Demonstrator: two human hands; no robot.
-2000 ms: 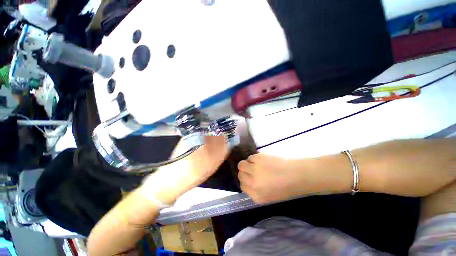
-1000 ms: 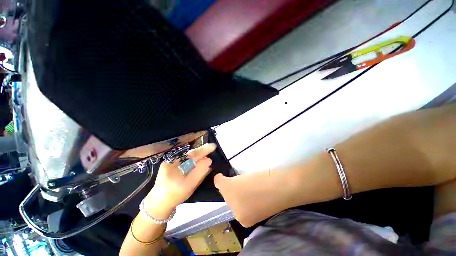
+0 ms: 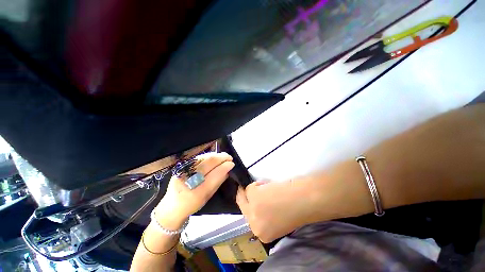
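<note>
Dark cloth (image 3: 222, 199) lies at the needle area, between and under my hands. My left hand (image 3: 198, 186), with a ring and a beaded bracelet, rests on it beside the small metal parts of the needle area (image 3: 183, 166). My right hand (image 3: 261, 208), with a silver bangle, has its curled fingertips on the cloth's right edge. The presser foot and the cloth under my fingers are mostly hidden.
Thread snips (image 3: 401, 47) with yellow and orange handles lie on the white table (image 3: 314, 133) at upper right. The black cloth strip (image 3: 133, 141) and glassy control panel (image 3: 223, 58) loom close above the hands. A cardboard box (image 3: 242, 251) is below the table edge.
The view has moved much closer to the machine head and panel. My left hand has turned from a blurred reach to lying flat by the needle. My right hand stays at the cloth edge.
</note>
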